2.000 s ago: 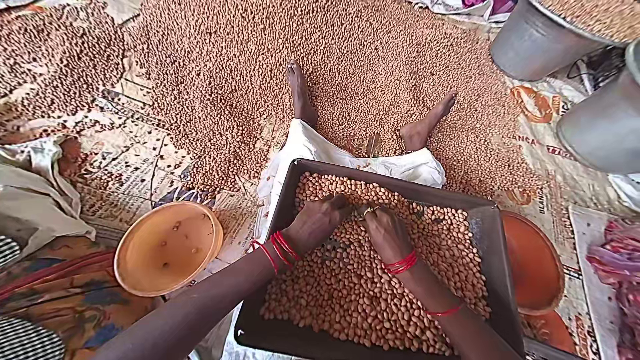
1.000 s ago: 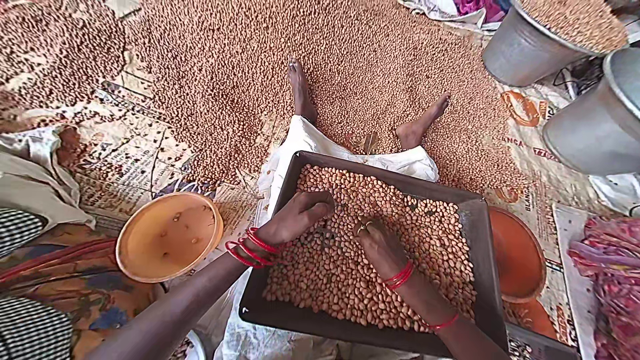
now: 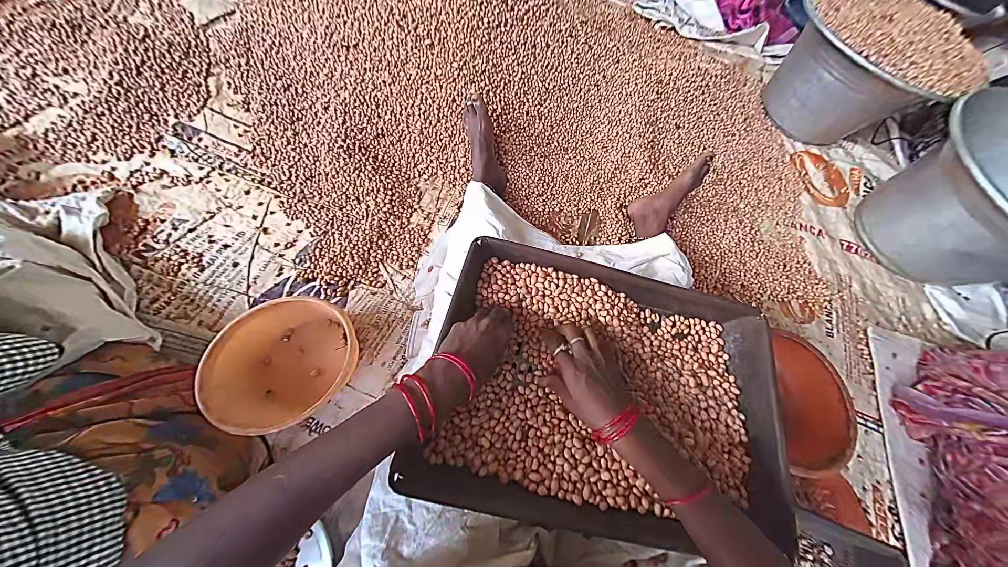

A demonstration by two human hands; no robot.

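A black rectangular tray (image 3: 598,272) rests tilted on a white cloth (image 3: 472,216) over the legs. Shelled nuts or beans (image 3: 543,441), brownish pink, cover most of its bottom. My left hand (image 3: 480,342), with red bangles at the wrist, touches them near the tray's upper left; its fingertips are hidden. To its right my right hand (image 3: 587,374), wearing rings and red bangles, is low over the same layer with bent fingers. Whether either hand grips a nut or bean cannot be seen.
An orange bowl (image 3: 276,366) with a few bits in it stands left of the tray, a red-orange bowl (image 3: 815,402) to its right. Beyond the feet spreads a large heap (image 3: 598,118) of the same nuts or beans. Metal buckets (image 3: 827,87) stand at upper right, one heaped full.
My left hand has moved from around the tray's left side back in toward the nuts or beans. Two seconds ago both hands were close together; now they are a little apart.
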